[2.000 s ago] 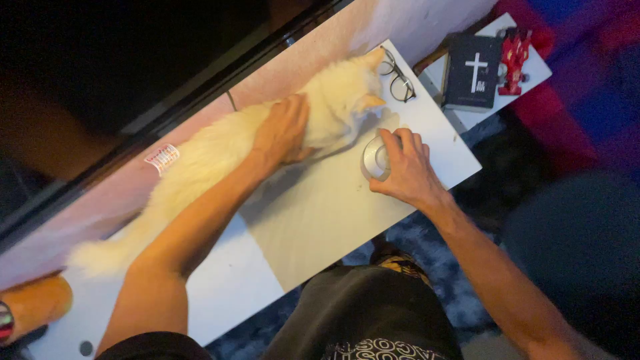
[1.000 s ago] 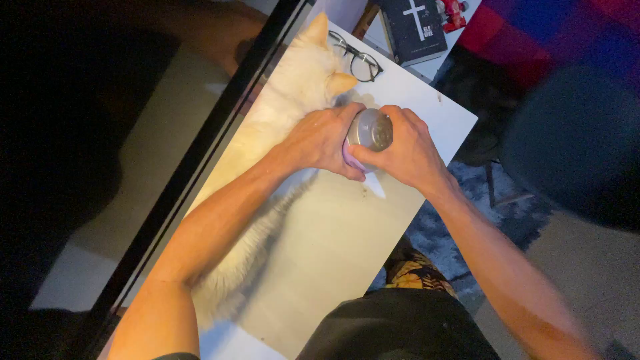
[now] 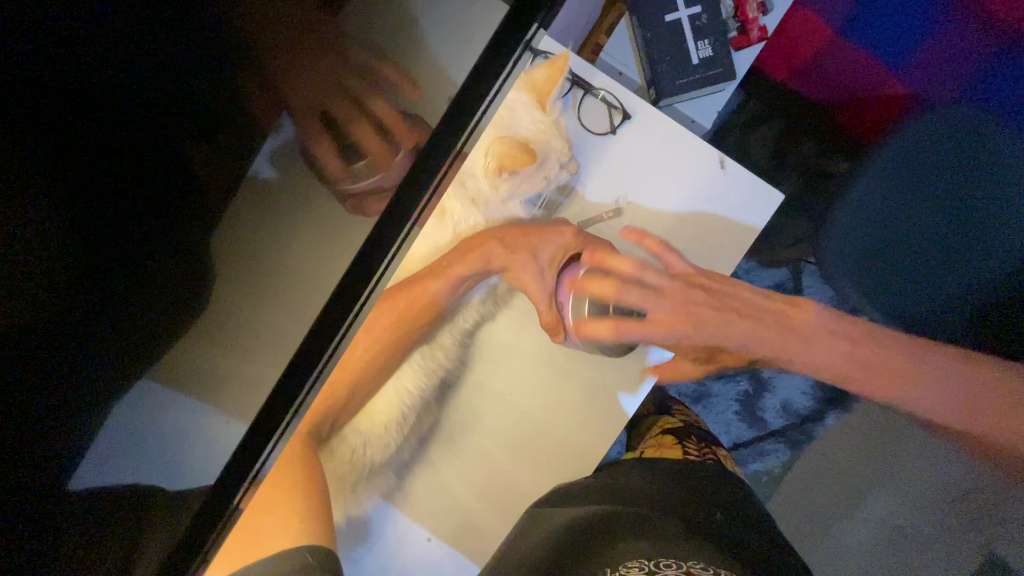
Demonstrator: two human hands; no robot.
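My left hand [image 3: 548,268] is wrapped around the side of a round container [image 3: 596,320] with a pinkish side and a silvery end, which is tilted above the white tabletop. My right hand [image 3: 656,308], blurred, lies across the container's end with its fingers spread; whether it grips cannot be told. A white cat with pale orange ears [image 3: 520,172] lies along the table beside my left forearm. Near its head are black-framed glasses [image 3: 602,110]. A small thin strip [image 3: 600,218] shows just beyond my left hand.
A glossy black screen [image 3: 264,264] borders the table on the left and reflects a hand. A dark book with a cross [image 3: 684,48] and a red toy [image 3: 750,20] sit on a white surface behind. A dark rounded object [image 3: 928,224] stands at right.
My left hand has gone from the cat's back to the container. Both hands were around the container one second ago; now the right hand's fingers are spread across it. The view has turned.
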